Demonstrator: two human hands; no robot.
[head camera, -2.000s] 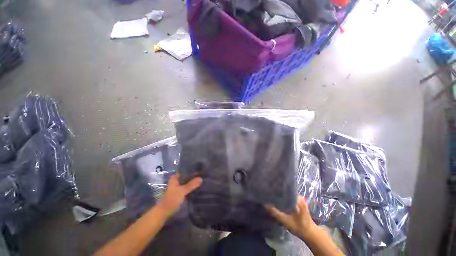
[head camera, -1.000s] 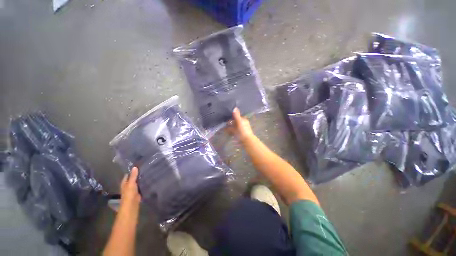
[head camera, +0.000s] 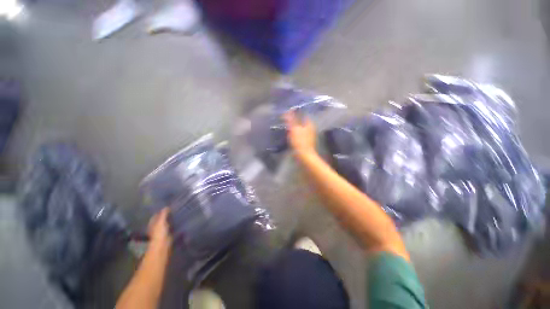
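The view is badly blurred. A stack of bagged garments (head camera: 202, 193) lies on the floor in front of me, tilted. My left hand (head camera: 160, 228) is at its lower left edge, touching it; whether the fingers grip is unclear. My right hand (head camera: 300, 134) is at another bagged garment (head camera: 295, 99), up and to the right of the stack. That garment looks lifted or bent at its top edge, and the hand covers part of it. The fingers are too blurred to tell their hold.
Shiny bagged garments (head camera: 446, 157) lie in a heap at right. A bundle of bagged garments (head camera: 66, 205) lies at left. A blue crate with purple cloth (head camera: 283, 36) stands at top centre. Pale pieces (head camera: 114, 19) lie at upper left. My knee and shoes show at the bottom.
Since one second ago, my right hand has moved up on the right bagged garment, which is no longer flat. My left hand has stayed by the stack. The view has shifted, showing more crate.
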